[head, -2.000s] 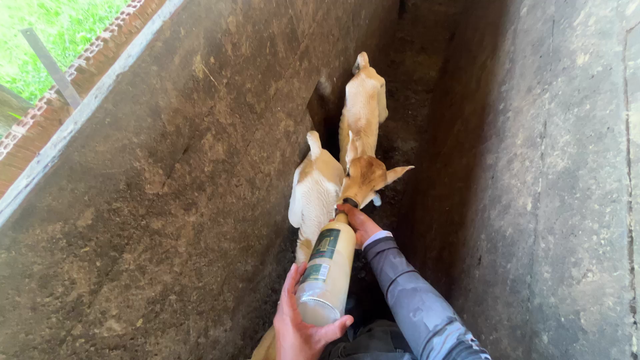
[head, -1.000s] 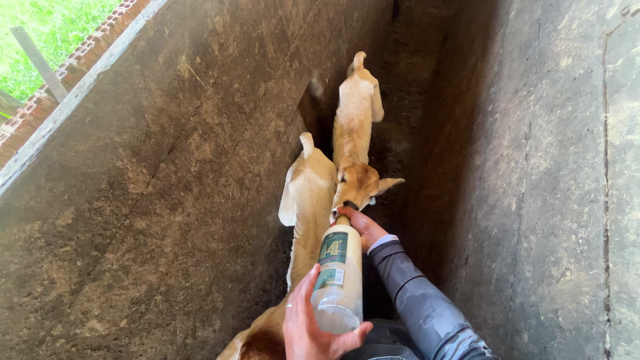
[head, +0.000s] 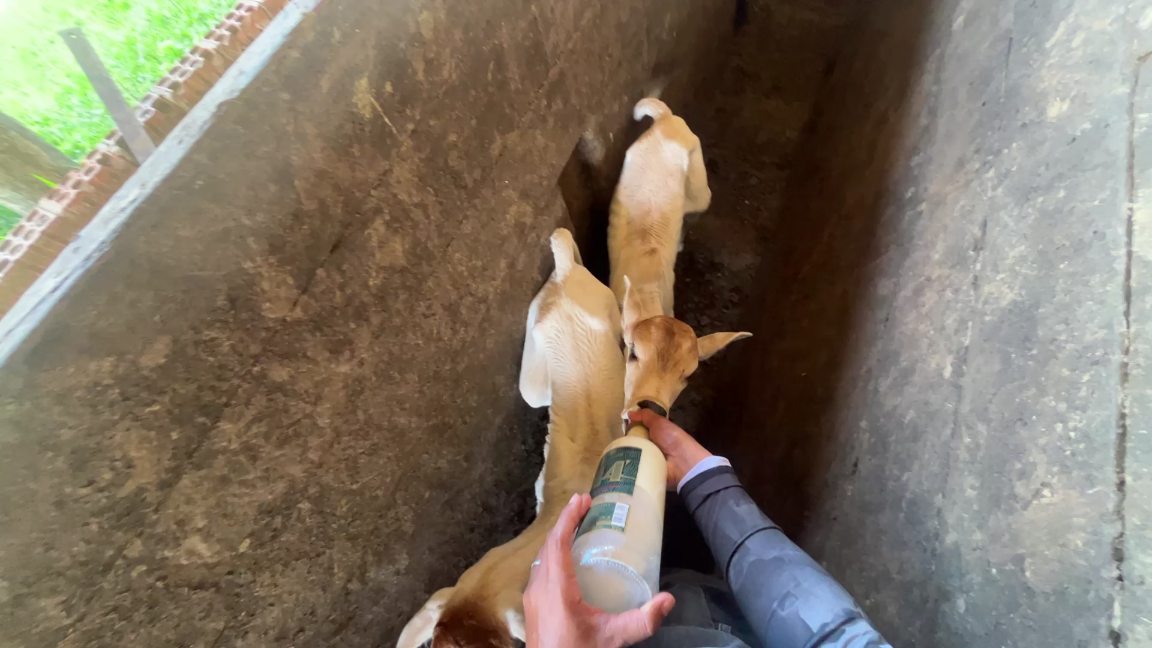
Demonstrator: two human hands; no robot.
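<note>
A clear bottle of pale, milky liquid, bearing green labels, is tilted with its neck toward a tan calf. That calf's mouth is at the dark tip of the bottle. My left hand supports the bottle's base, thumb and fingers around its lower end. Around the neck, close to the calf's muzzle, is my right hand; some of its fingers are hidden. A second tan and white calf stands left of the bottle, its head low at the bottom edge, partly cut off by the frame.
A rough, stained wall runs along the left, with a pale top edge and hollow bricks beyond it. A grey wall rises on the right. Between them lies a dark, narrow floor. A dark opening shows beside the far calf.
The near calf's head now shows at the bottom edge, left of my left hand, where two seconds ago it was mostly out of sight. Both hands still hold the bottle at the other calf's mouth.
</note>
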